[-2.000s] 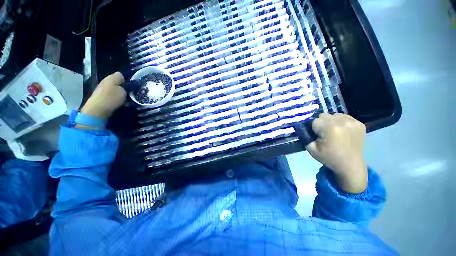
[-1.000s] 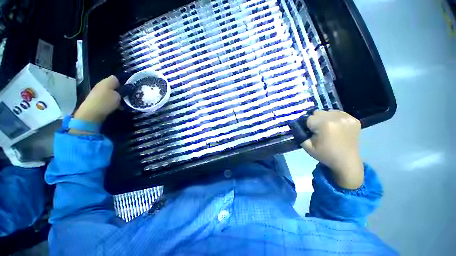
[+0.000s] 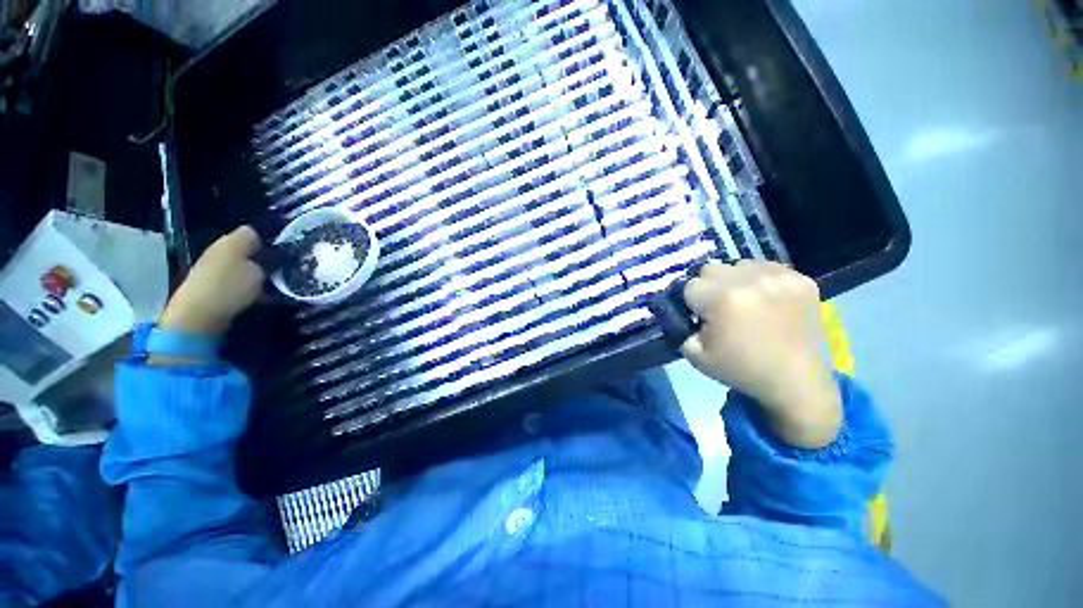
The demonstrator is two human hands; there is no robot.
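A large black tray (image 3: 850, 178) lies tilted in front of me. It holds close parallel rows of silvery strips (image 3: 499, 178). My left hand (image 3: 216, 283), with black covers on the fingertips, grips a round white cup (image 3: 368, 260) by its left rim, over the left ends of the strips. The cup holds dark grains with a white heap in the middle. My right hand (image 3: 755, 323) is closed at the tray's near right edge, with black-covered fingertips at the strip ends. Its fingertips are partly hidden, and I cannot tell if it grips the edge or a small thing.
A white control box (image 3: 59, 315) with a screen, a red button and other buttons stands at the left. Blue cloth (image 3: 54, 511) lies below it. More strips (image 3: 327, 508) show under the tray. Grey floor (image 3: 974, 392) with a yellow line is at the right.
The tray, the cup and both hands have shifted left in view, and the cup sits lower. A yellow floor line now shows beside my right forearm. Both hands keep their poses.
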